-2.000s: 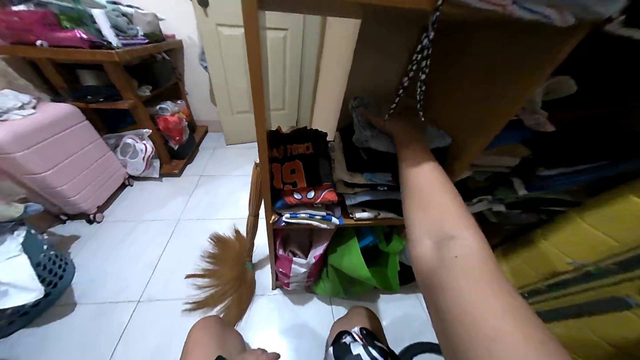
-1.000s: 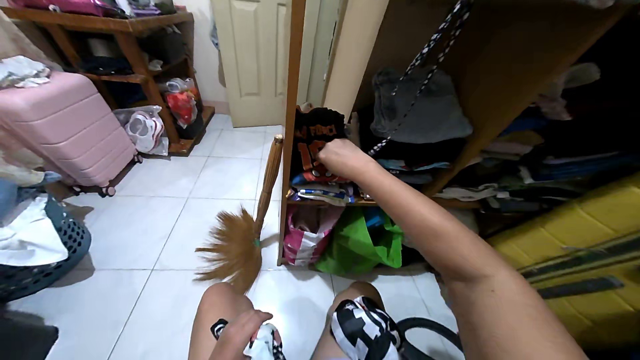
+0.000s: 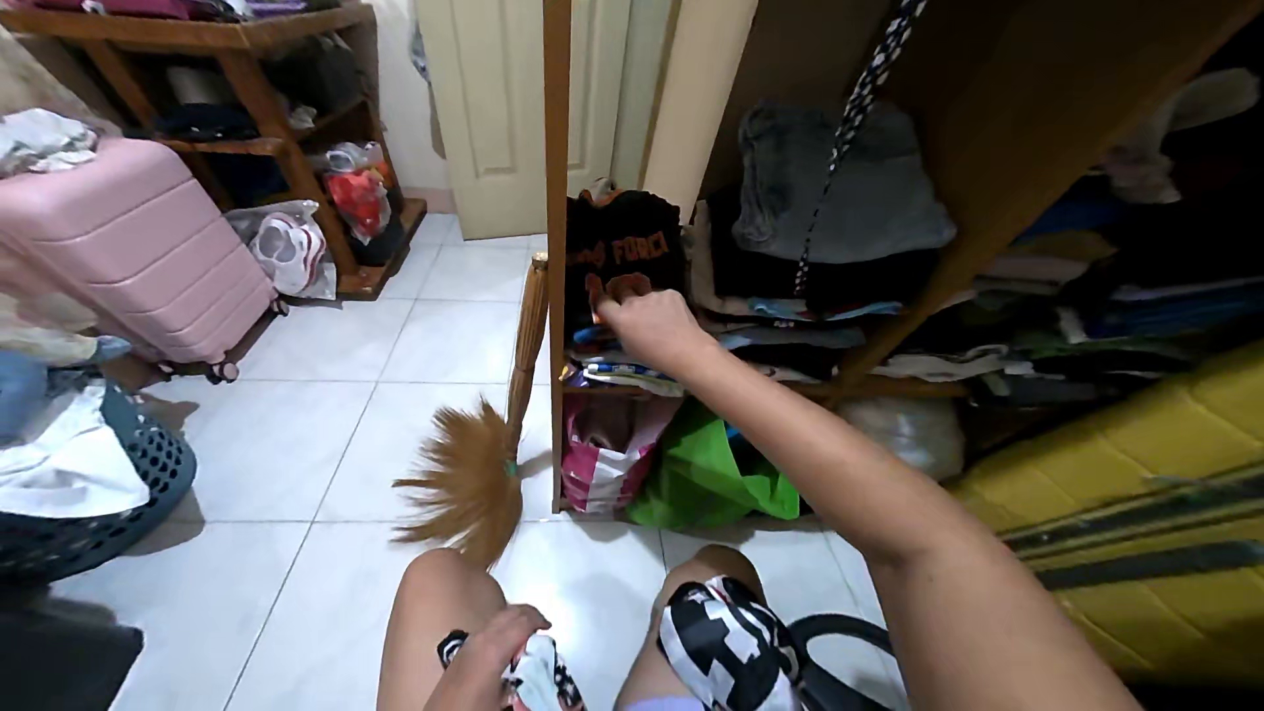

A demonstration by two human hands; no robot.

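Observation:
My right hand reaches to the front of a stack of folded clothes on the wooden shelf, at a black shirt with orange lettering; its fingertips are partly hidden, so whether they grip the cloth is unclear. Over my thigh lies my left hand, beside a patterned cloth; whether it grips that cloth I cannot tell. To the right of the black shirt, a folded grey cloth tops another stack, with a black-and-white cord hanging in front.
A straw broom leans by the shelf's wooden upright. Below are a green bag and a pink-and-white bag. At left stand a pink suitcase and a laundry basket. Yellow quilted material is at right.
My right hand was at the grey cloth two seconds ago, then moved left to the black shirt stack, where it remains. The grey cloth now shows uncovered.

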